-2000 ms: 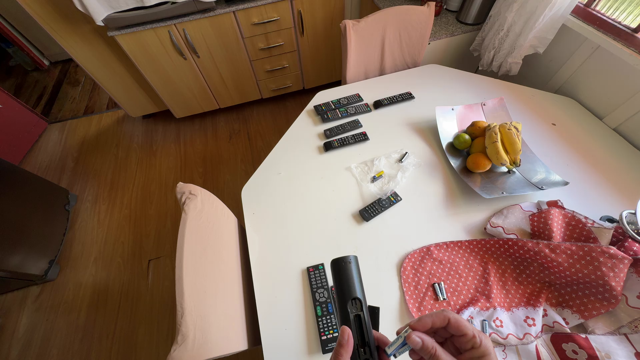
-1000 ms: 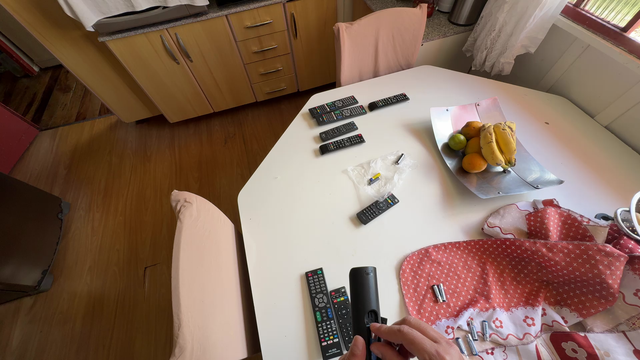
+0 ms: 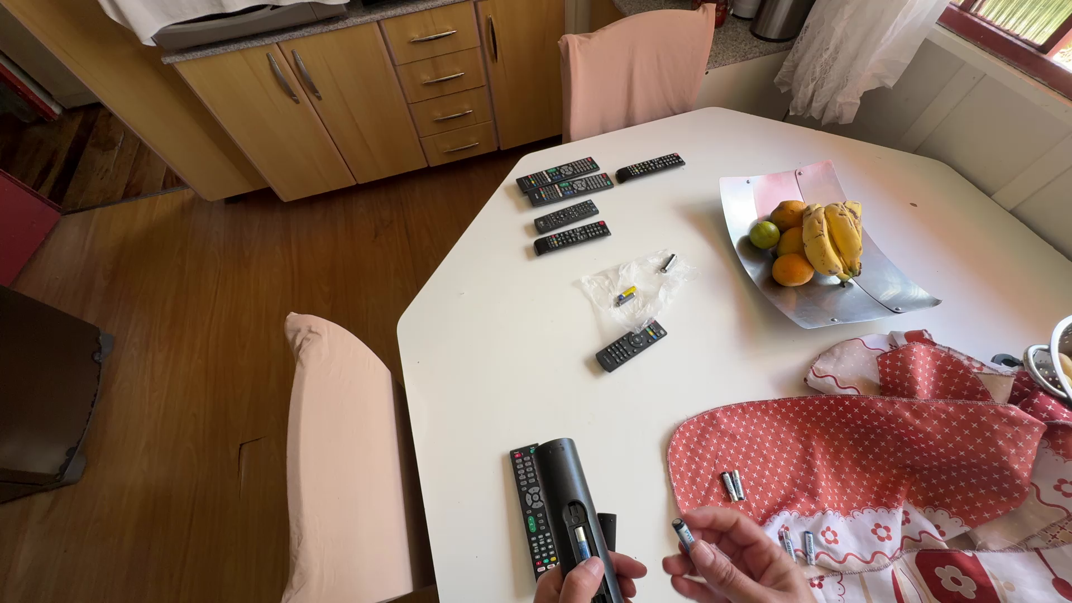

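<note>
My left hand [image 3: 586, 581] holds a black remote control [image 3: 563, 477] back side up, its battery compartment uncovered with one battery [image 3: 581, 540] in it, the thumb at that battery's lower end. To the right, my right hand [image 3: 737, 559] pinches another small battery [image 3: 682, 531] between thumb and fingers, apart from the remote. A second remote with coloured buttons [image 3: 529, 502] lies on the table just left of the held one. Part of a further black remote [image 3: 607, 526] shows behind it. Two batteries [image 3: 733, 486] lie on the red patterned cloth [image 3: 854, 452], and two more [image 3: 797, 546] on its white border.
Several remotes [image 3: 572, 242] lie at the table's far left. A clear plastic bag [image 3: 603, 289] with batteries touches another remote [image 3: 630, 347]. A metal fruit tray [image 3: 888, 293] stands at the right. Pink-covered chairs [image 3: 343, 469] [image 3: 636, 71] stand by the white table [image 3: 486, 377].
My right hand has moved away from the remote to its right, a battery now visible between its fingers. A battery now shows in the remote's compartment.
</note>
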